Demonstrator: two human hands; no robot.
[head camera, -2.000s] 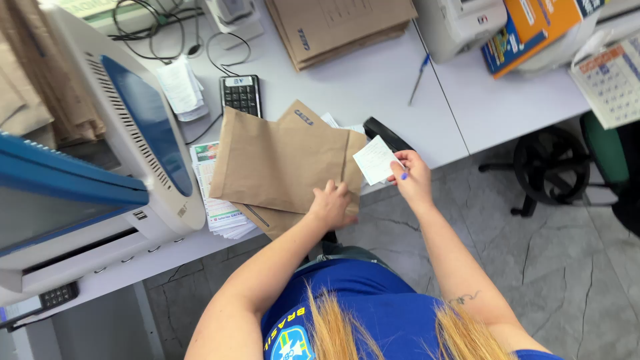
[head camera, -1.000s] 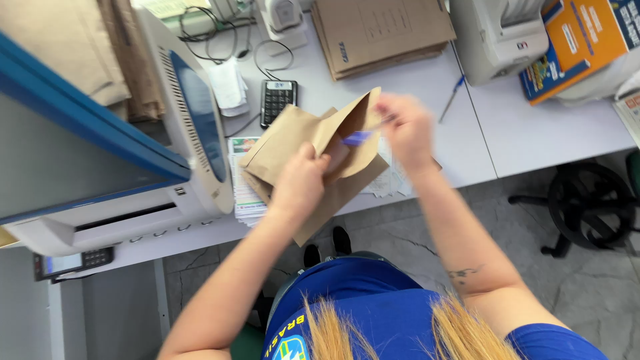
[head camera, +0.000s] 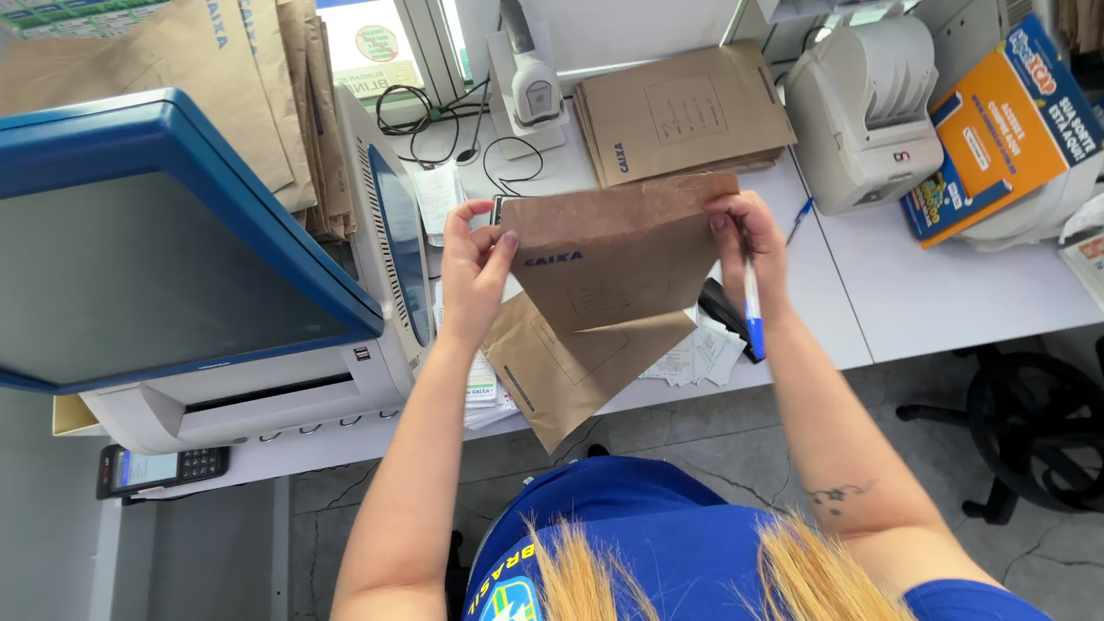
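A brown kraft paper envelope (head camera: 621, 259) is stretched between my two hands above the desk, its top edge folded over. My left hand (head camera: 476, 267) pinches its left corner between thumb and fingers. At the right corner my right hand (head camera: 752, 250) grips it and also holds a pen with a blue cap (head camera: 754, 310), pointing down. Below lies a second kraft envelope (head camera: 569, 371), partly hidden by the held one and reaching past the desk's front edge. Small paper slips (head camera: 703, 352) lie to its right, beside a black stapler-like object (head camera: 729, 315). Printed papers (head camera: 483, 384) lie to its left.
A terminal with a blue-framed screen (head camera: 172, 276) fills the left side. Behind my hands are a kraft envelope stack (head camera: 686, 112), a barcode scanner on a stand (head camera: 535, 90) and cables. A small printer (head camera: 867, 121), another pen (head camera: 802, 216) and an orange-blue leaflet (head camera: 992, 138) are at right.
Two seconds ago my right hand held a white slip, which no longer shows there. One second ago it was at the envelope's open mouth. Now both hands hold the envelope's top corners, spread apart.
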